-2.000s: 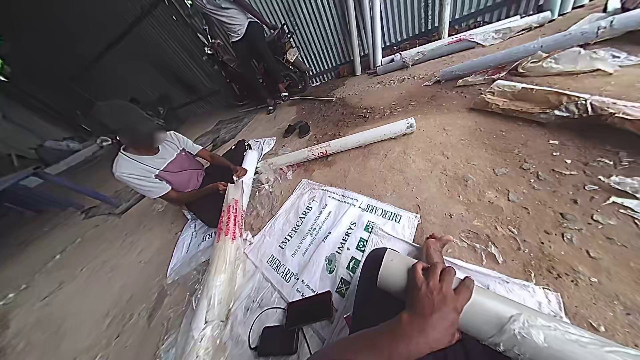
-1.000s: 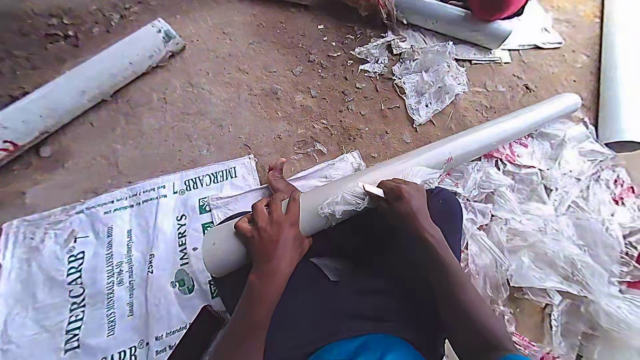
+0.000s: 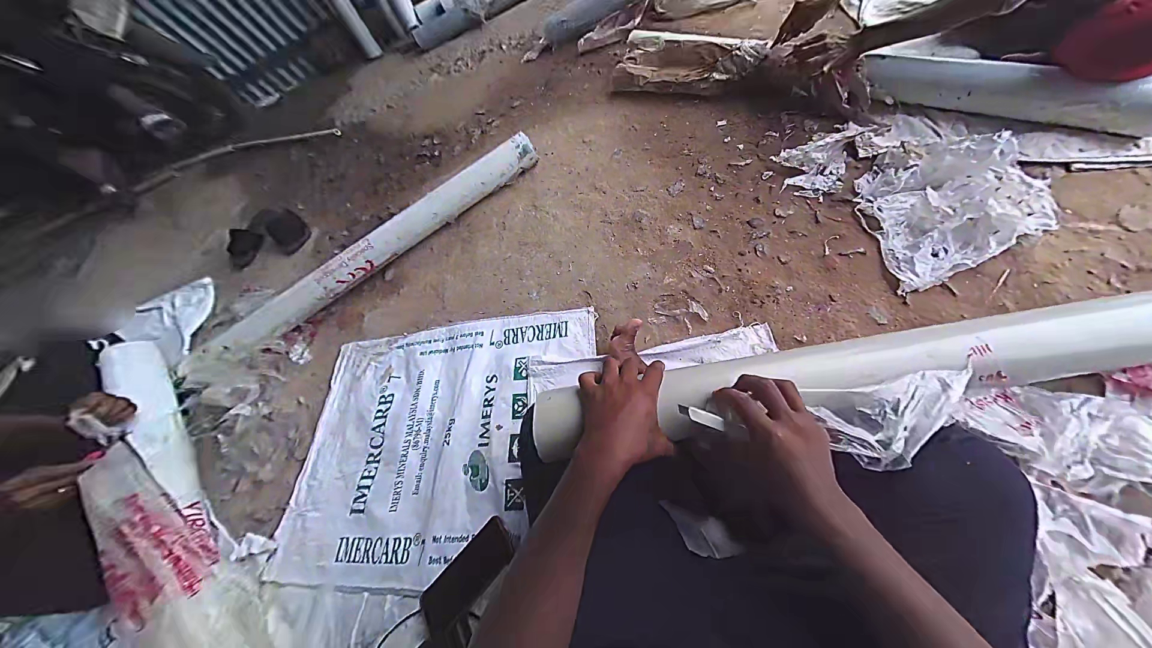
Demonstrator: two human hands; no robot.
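Observation:
A pale plastic pipe (image 3: 882, 355) lies across my lap, its near end at the left. My left hand (image 3: 625, 409) grips the pipe close to that end, thumb below and fingers over the top. In my right hand (image 3: 778, 432) is a small flat blade (image 3: 705, 417), its tip pointing left against the pipe's side. Torn clear plastic film (image 3: 900, 418) hangs from the pipe just right of my right hand. Beneath the pipe's left end lies a printed white woven sack (image 3: 423, 432). A bare toe shows beyond my left hand.
At the left, a co-worker's hands (image 3: 103, 409) hold film at another wrapped pipe (image 3: 153, 414). One more pipe (image 3: 423, 211) lies on the dirt ahead. A phone (image 3: 468, 576) with a cable rests by my left forearm. Loose film (image 3: 958, 207) and further pipes lie at the right and back.
Two seconds ago my left hand rested on the pipe and my right hand was out of sight. One second ago both hands were on it, the blade in my right. The view has swung considerably.

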